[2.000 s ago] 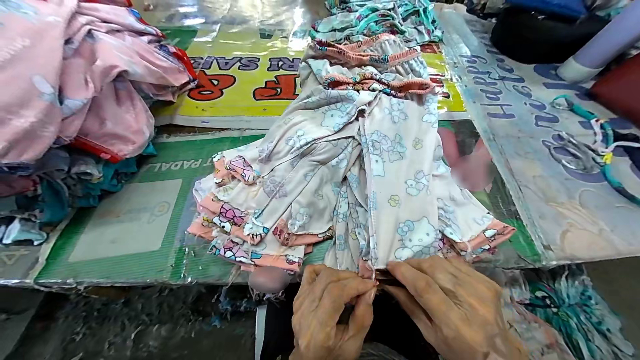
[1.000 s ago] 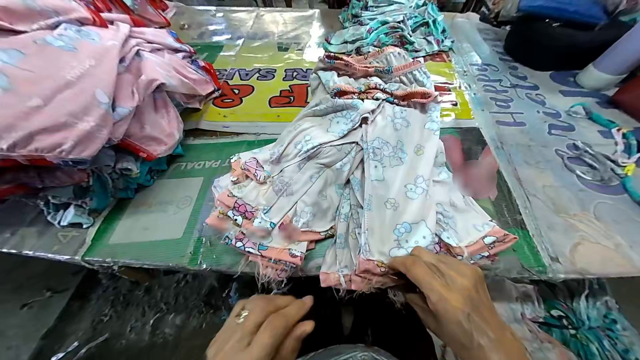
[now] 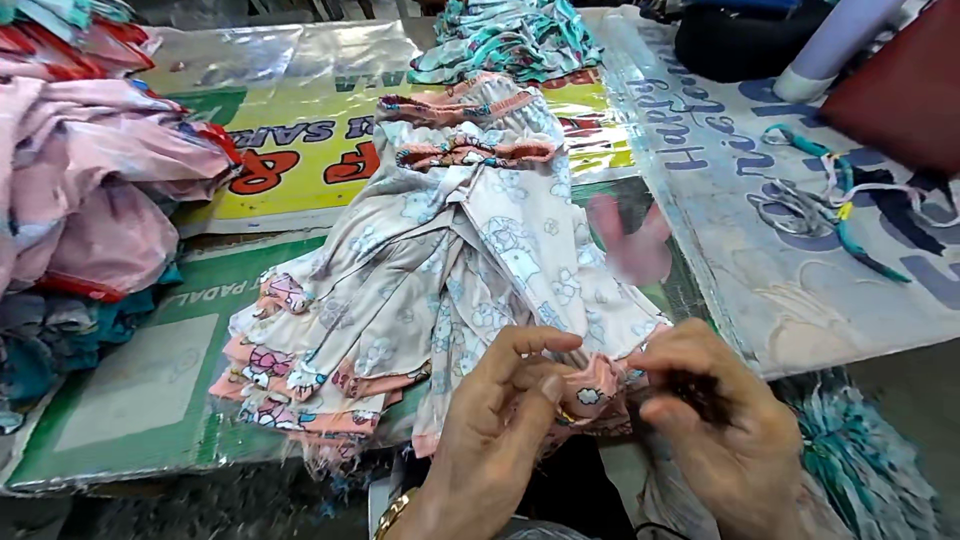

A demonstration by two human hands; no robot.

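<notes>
Light printed pants (image 3: 525, 255) with gathered peach waistbands (image 3: 476, 154) lie stacked across the table, their legs pointing toward me. My left hand (image 3: 506, 420) pinches the peach printed cuff (image 3: 596, 390) of one leg at the table's front edge. At the right side of that cuff, my right hand (image 3: 712, 420) has thumb and forefinger apart, the forefinger at the fabric; whether it grips is unclear. More peach cuffs (image 3: 322, 405) with frayed thread ends fan out at the left of the stack.
Pink garments (image 3: 90, 187) are heaped on the left over teal ones (image 3: 75, 330). A teal printed pile (image 3: 517, 37) lies behind the pants. On the right are thread snips (image 3: 795, 214) with teal cord, a pale roll (image 3: 836, 52) and a dark red object (image 3: 900, 90). Teal fabric (image 3: 862, 450) hangs lower right.
My left hand, below the table edge with no cloth in it a second ago, has moved up and right onto the cuff. My right hand has shifted and opened its thumb from the forefinger.
</notes>
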